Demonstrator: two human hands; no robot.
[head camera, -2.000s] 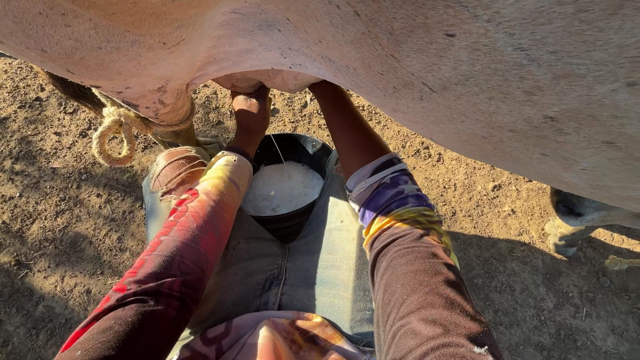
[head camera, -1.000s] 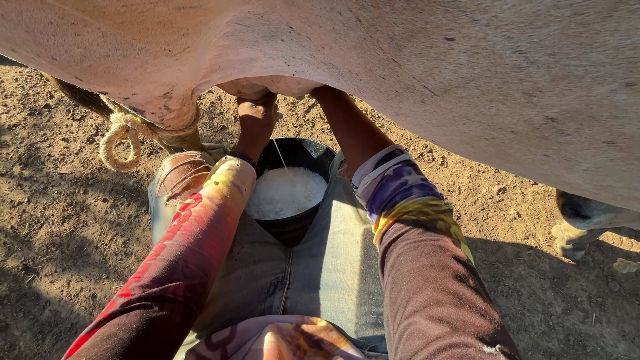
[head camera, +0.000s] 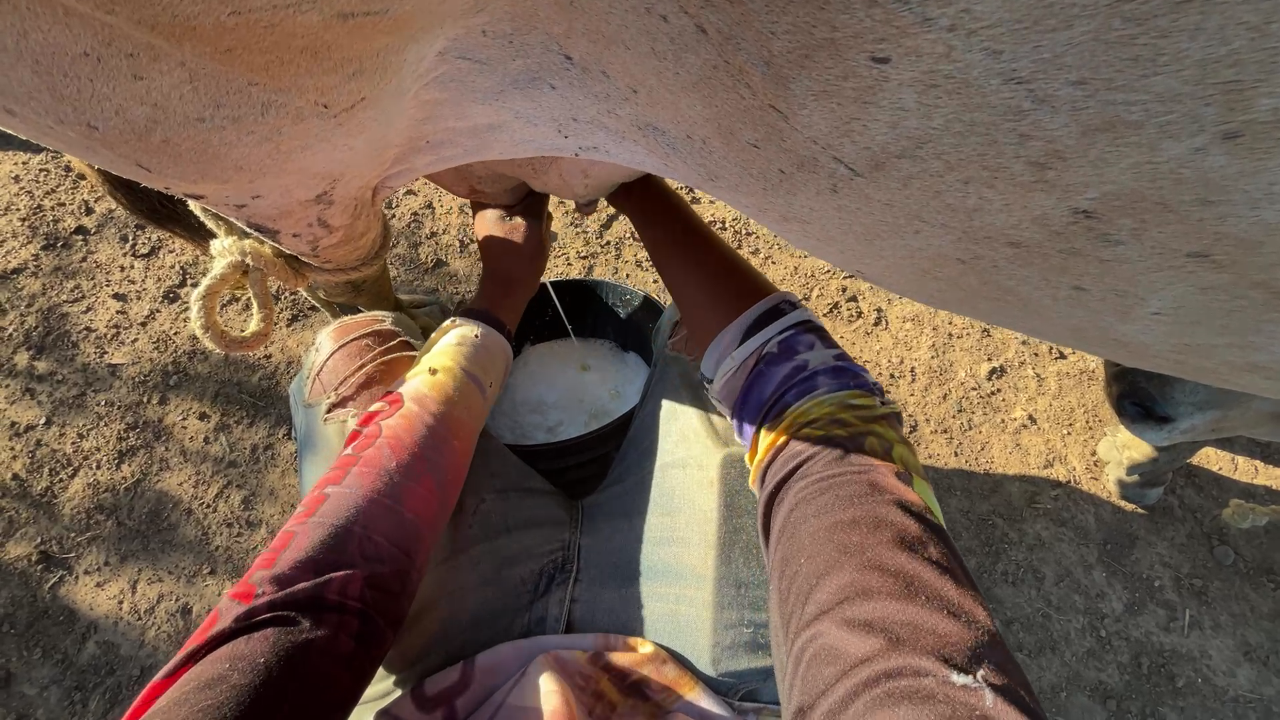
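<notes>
My left hand (head camera: 513, 228) is closed around a teat under the cow's udder (head camera: 560, 178), and the teat is hidden inside it. A thin stream of milk (head camera: 560, 308) runs down below this hand into a black bucket (head camera: 625, 310). Frothy white milk (head camera: 570, 390) stands in the bucket, which is wedged between my thighs. My right hand reaches up behind the udder; only its wrist (head camera: 640, 200) and forearm show, and its fingers are hidden. Between the two hands hangs the tip of another teat (head camera: 586, 206).
The cow's pale belly (head camera: 800, 130) spans the top. A looped rope (head camera: 235, 300) is tied by a hind leg (head camera: 360, 285) at left. Another leg with its hoof (head camera: 1140, 460) stands at right. My jeans-clad knees flank the bucket above dry dirt ground (head camera: 100, 400).
</notes>
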